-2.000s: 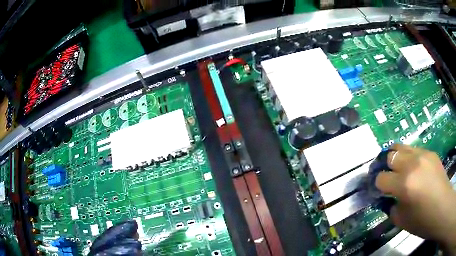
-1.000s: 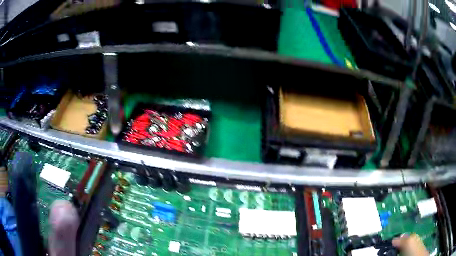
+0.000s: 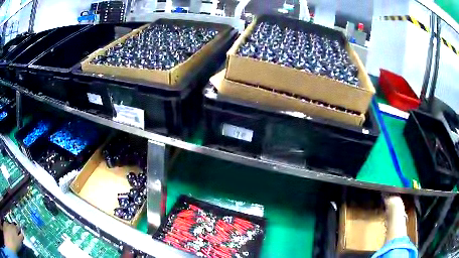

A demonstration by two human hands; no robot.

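My right hand [image 3: 395, 214] reaches over a tan cardboard tray [image 3: 363, 229] on the lower shelf at the lower right. A light blue sleeve shows at the bottom edge. The upper shelf's rail hides the fingers, so what they hold cannot be seen. The visible floor of this tray is mostly bare. My left hand is not in view.
Two cardboard boxes [image 3: 299, 83] [image 3: 132, 74] packed with dark capacitors stand on black bins above. Below are red leads [image 3: 209, 229], a tray with loose black capacitors [image 3: 103, 184] and blue components [image 3: 75, 137]. At lower left, another person's hand, apparently, is over green boards [image 3: 53, 221].
The view has turned up from the boards to the shelves. My right hand has moved from the white blocks on the board to the cardboard tray. My left hand has left the view.
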